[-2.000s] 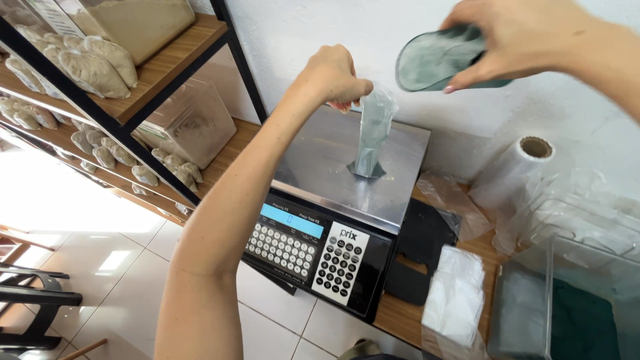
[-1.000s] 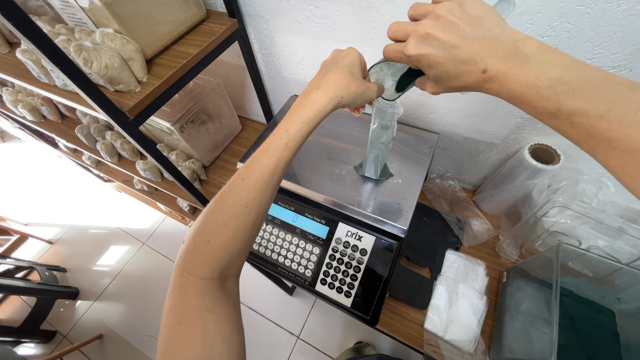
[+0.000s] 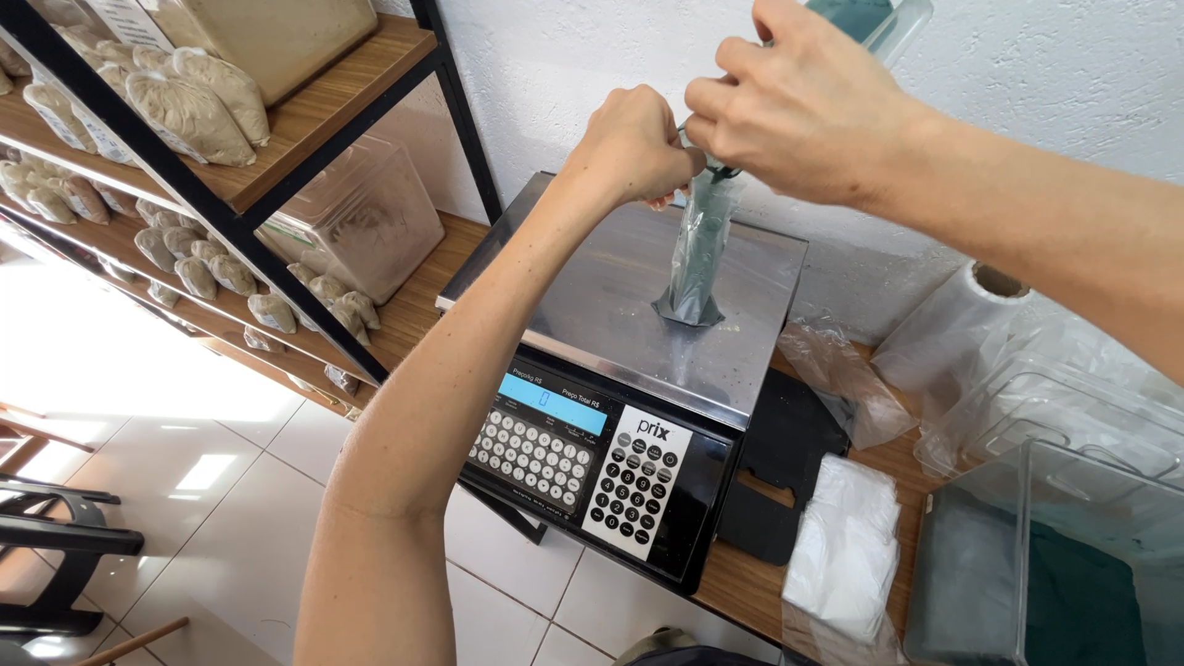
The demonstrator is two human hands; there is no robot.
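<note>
A clear plastic bag point(image 3: 698, 254) with green powder in it stands upright on the steel plate of a Prix weighing scale point(image 3: 601, 287). My left hand point(image 3: 643, 148) pinches the bag's upper edge. My right hand point(image 3: 800, 106) grips a clear plastic scoop point(image 3: 856, 23), tilted with its mouth down at the bag's opening; green powder shows inside. The fingers of both hands partly hide the scoop's mouth. The scale's lit display point(image 3: 555, 404) sits in front of the plate, partly behind my left forearm.
To the right are a plastic roll point(image 3: 953, 314), a stack of white bags point(image 3: 846, 546) and a clear bin point(image 3: 1022, 555) holding dark green powder. Shelves point(image 3: 324, 92) with bagged beige powder and tubs stand left. A textured wall rises behind the scale, close to my hands.
My right hand has brought the scoop from the right over to the bag's mouth and tipped it. My left hand has stayed at the bag's top.
</note>
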